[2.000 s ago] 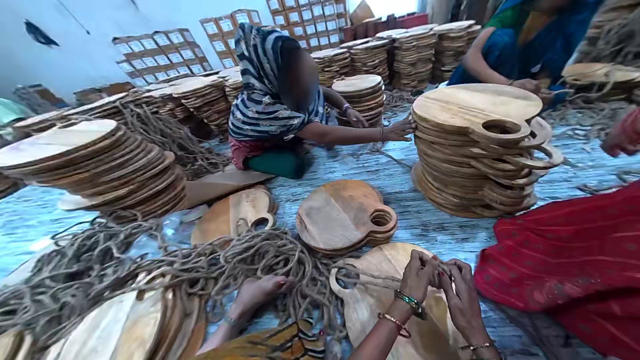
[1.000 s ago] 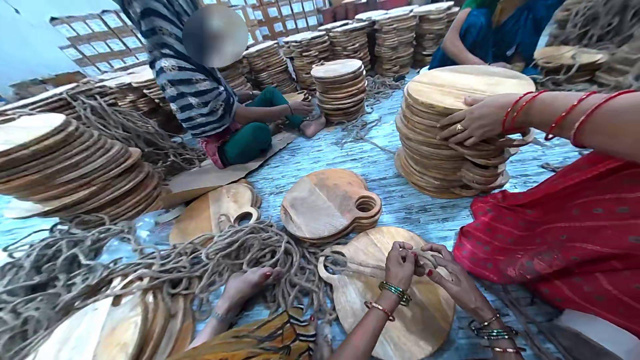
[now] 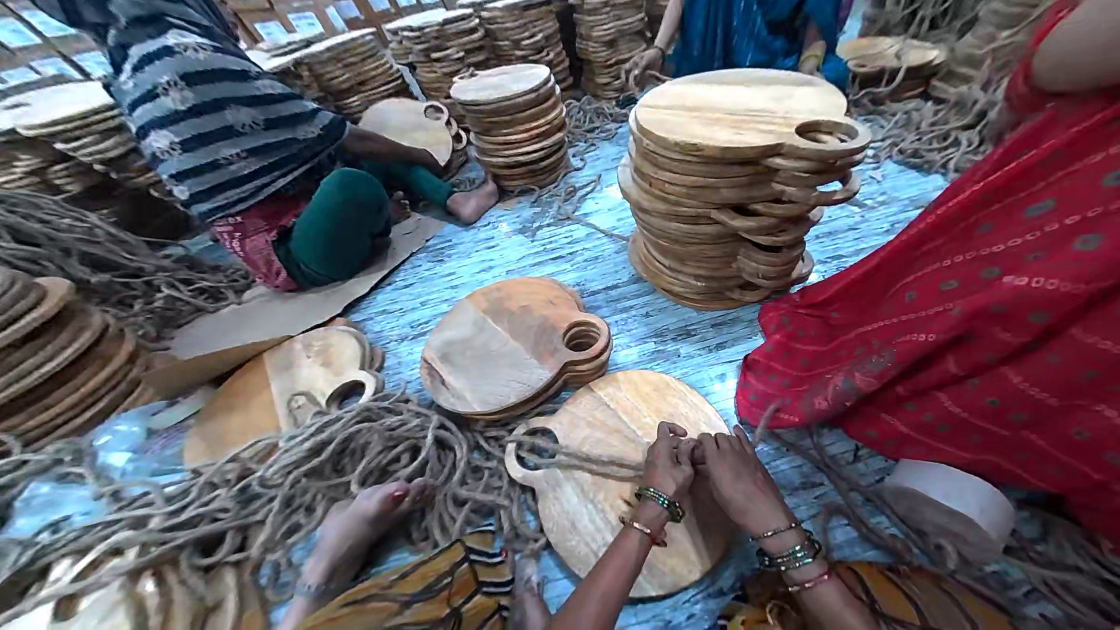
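A round wooden board (image 3: 604, 516) with a ring handle lies flat before me, its handle toward the left. Jute rope (image 3: 586, 459) runs through the handle hole and across the board to my fingers. My left hand (image 3: 669, 464) is closed on the rope near the board's middle. Right beside it, touching, my right hand (image 3: 731, 477) pinches the same rope; the exact shape of the rope between the fingertips is hidden. Just beyond lies a low stack of similar boards (image 3: 499, 350).
A tall stack of boards (image 3: 726, 210) stands farther back. Loose rope (image 3: 394, 455) is heaped at left, by a bare foot. Another person in red cloth (image 3: 945, 306) is at right; one in a striped shawl (image 3: 219, 114) sits at back left. A white roll (image 3: 949, 503) lies at right.
The right-hand person's bangled hand has left the tall stack. The person in the striped shawl has leaned back to the left. My hands stay on the rope.
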